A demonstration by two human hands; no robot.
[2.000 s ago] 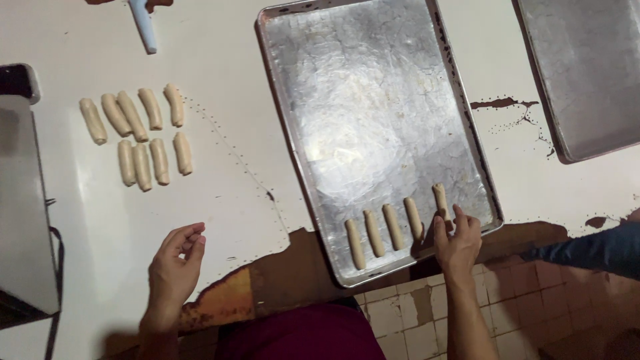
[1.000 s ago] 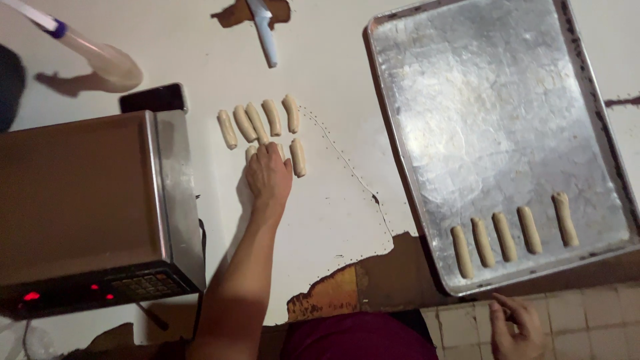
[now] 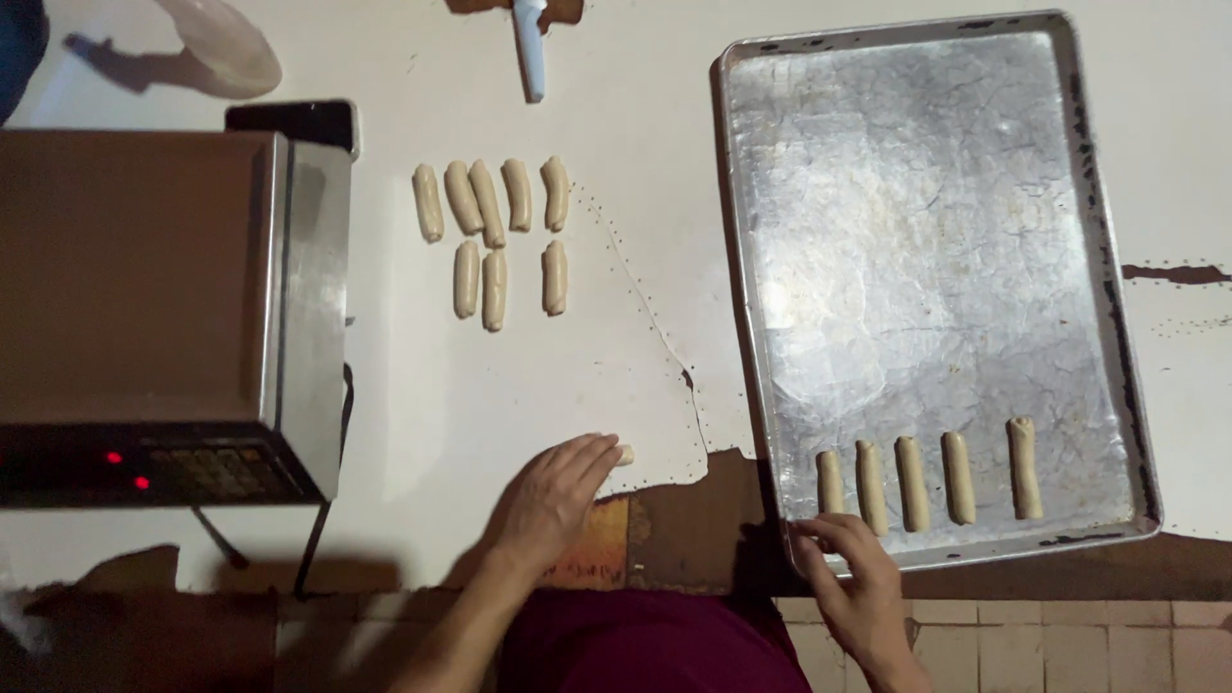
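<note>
My left hand (image 3: pixel 563 491) lies palm down over a dough roll (image 3: pixel 626 454) near the table's front edge; only the roll's right end shows. Over the front left corner of a metal baking tray (image 3: pixel 924 289) is my right hand (image 3: pixel 847 568), fingers bent, with no dough visible in it. Several dough rolls (image 3: pixel 911 484) stand in a row along the tray's near end, and my right fingers partly cover the leftmost. Further left on the table, more dough rolls (image 3: pixel 495 291) lie in two rows, two of the upper ones touching.
A metal-cased appliance (image 3: pixel 135 279) with red lights stands at the left, a dark phone-like object (image 3: pixel 294 125) behind it. A light blue handled tool (image 3: pixel 530 53) lies at the back. The white table covering (image 3: pixel 616 366) is torn, with brown patches near the front edge.
My left hand has come from the group of dough rolls towards the table's front edge, and one roll has left the lower row. My right hand has moved onto the tray's near left corner.
</note>
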